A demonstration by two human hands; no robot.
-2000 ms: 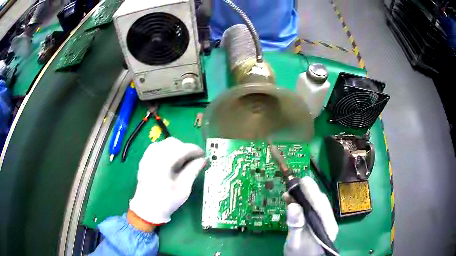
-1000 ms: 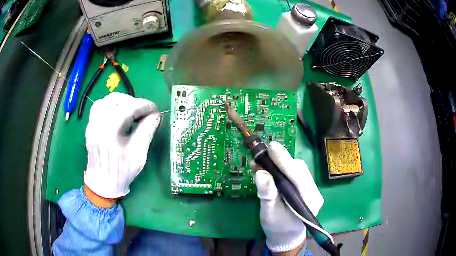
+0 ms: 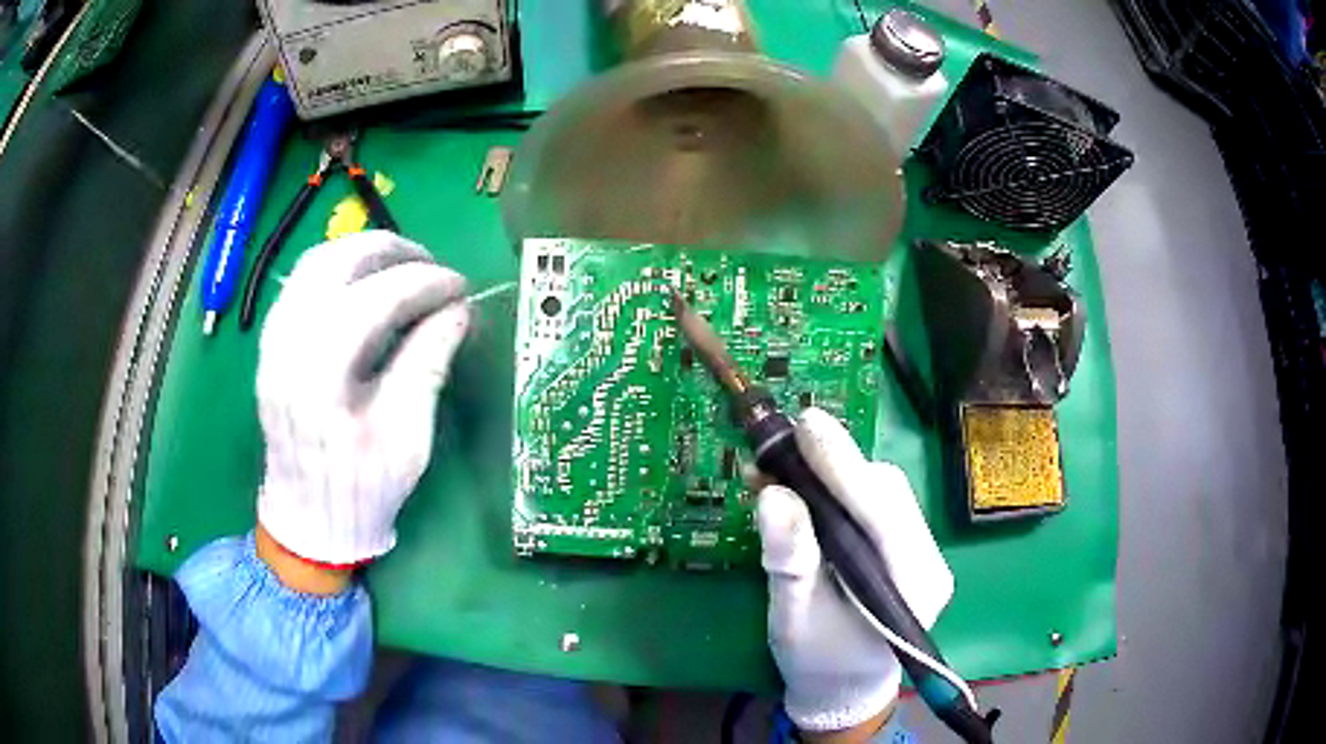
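A green circuit board [image 3: 640, 422] lies solder side up on the green mat. My right hand [image 3: 851, 581], in a white glove, holds the soldering iron [image 3: 814, 502] by its black handle. The iron's tip is at the board's upper middle; contact cannot be told. My left hand [image 3: 359, 393], in a white glove with a red cuff edge, is left of the board, thumb and fingers pinched on a thin solder wire [image 3: 492, 292]. The wire reaches toward the board's upper left; its far end is hard to see.
A translucent fume hood [image 3: 705, 160] stands behind the board. Black-handled cutters [image 3: 338, 157] and a blue tool [image 3: 242, 204] lie left. A white bottle [image 3: 894, 73], black fan [image 3: 1025, 146], iron stand [image 3: 1003, 313] and yellow sponge [image 3: 1014, 458] are right. A grey-white box [image 3: 390, 51] stands top left.
Since two seconds ago, the view has tilted down and the iron's tip has moved left across the board. Over the last second both hands have stayed nearly in place relative to the board.
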